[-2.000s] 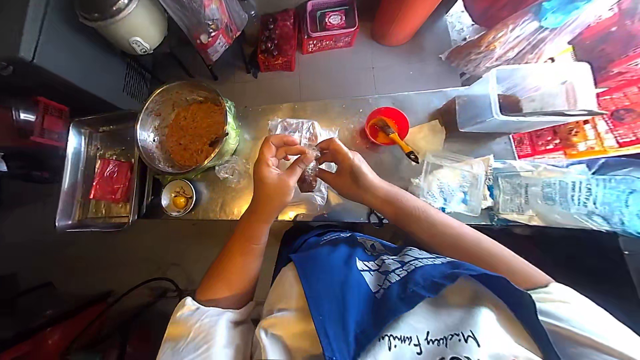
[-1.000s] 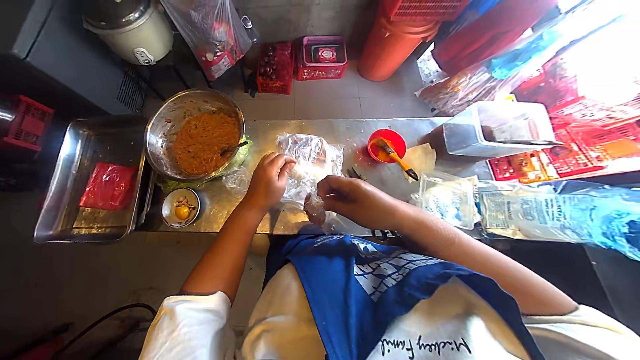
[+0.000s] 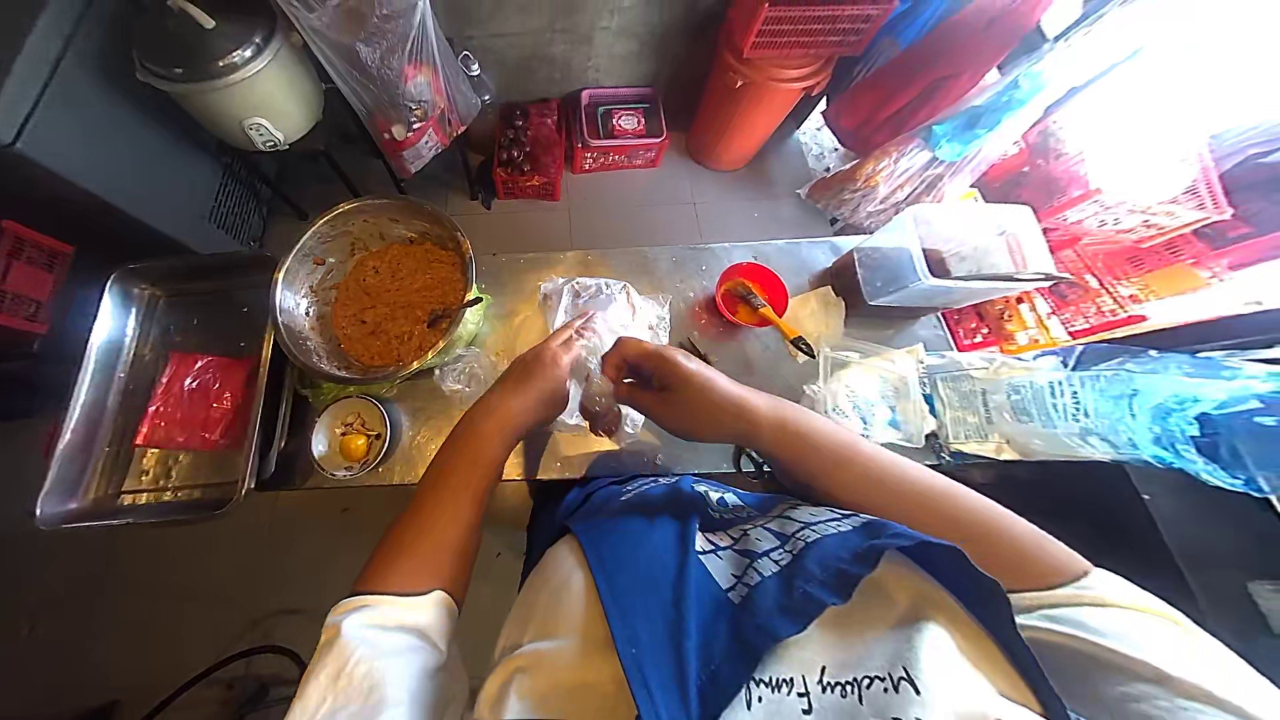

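On the steel table lie clear plastic sheets or bags (image 3: 630, 310). My left hand (image 3: 540, 380) rests at their left side, fingers extended toward the plastic; whether it grips any is unclear. With bent fingers, my right hand (image 3: 670, 385) pinches the clear plastic around a brown, rounded item (image 3: 600, 408) near the table's front edge. A large steel bowl (image 3: 455, 225) of orange-brown minced mixture (image 3: 395, 300) stands to the left, a dark utensil in it. Below is a small bowl (image 3: 322, 440) with a yolk-like yellow piece. A brush (image 3: 775, 318) leans in a red bowl (image 3: 722, 290).
A steel tray (image 3: 90, 400) holding a red plastic packet (image 3: 195, 400) is at far left. Scissors (image 3: 750, 462) lie by my right forearm. Plastic packs (image 3: 880, 395) and a clear container (image 3: 930, 260) occupy the right. Behind the table stand red baskets (image 3: 530, 180) and a rice cooker (image 3: 245, 90).
My hands were together over the plastic two seconds ago and are now apart. Since one second ago, my right hand has moved slightly up from the front edge.
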